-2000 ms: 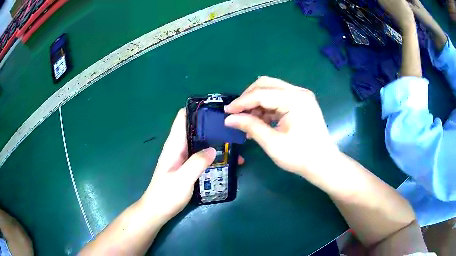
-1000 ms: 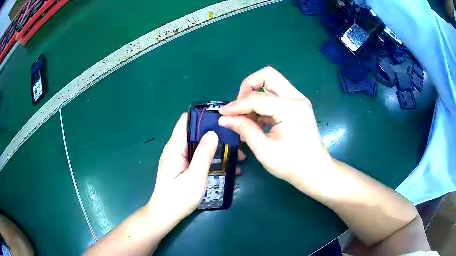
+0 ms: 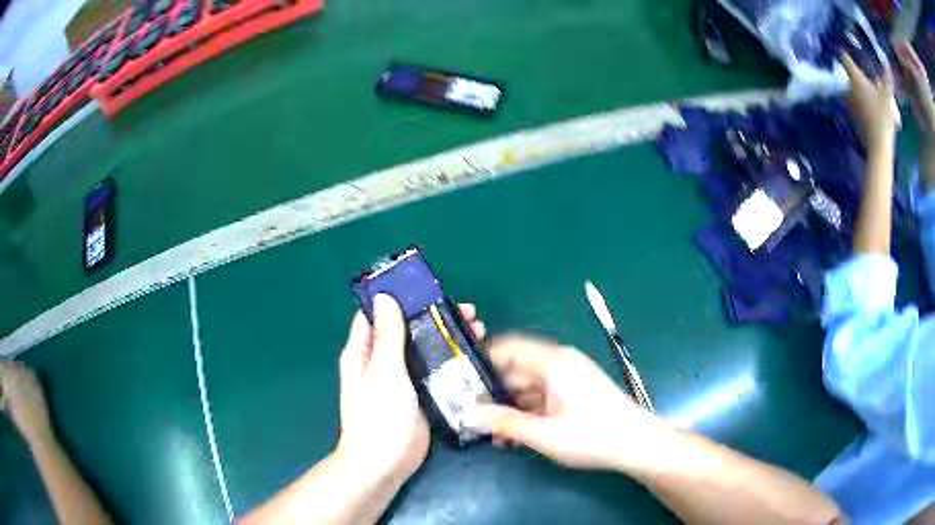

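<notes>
The black phone body [image 3: 461, 359] is tilted, its top end pointing up and left. The dark blue cover plate [image 3: 407, 285] lies in its upper half. A yellow-orange flex cable [image 3: 445, 330] and the whitish circuit board [image 3: 456, 395] show below it. My left hand [image 3: 388, 379] holds the phone from the left, thumb on the cover plate's lower edge, fingertips showing on the right side. My right hand [image 3: 554, 400], partly blurred, is at the lower right end, thumb on the circuit board and fingers at the phone's edge.
A slim pointed tool [image 3: 618, 347] lies right of the phone. Beyond the whitish rail [image 3: 410, 183] lie two phones [image 3: 441, 89] [image 3: 98, 224] and a red tray [image 3: 205, 56]. A blue cover pile [image 3: 759, 277] and a co-worker's arms [image 3: 875, 205] are at right; another arm [image 3: 51, 441] is at left.
The view has shifted. The phone has tilted, and the cover plate now lies flatter in it. My right hand has left the plate and moved to the phone's lower end. The slim tool is now visible.
</notes>
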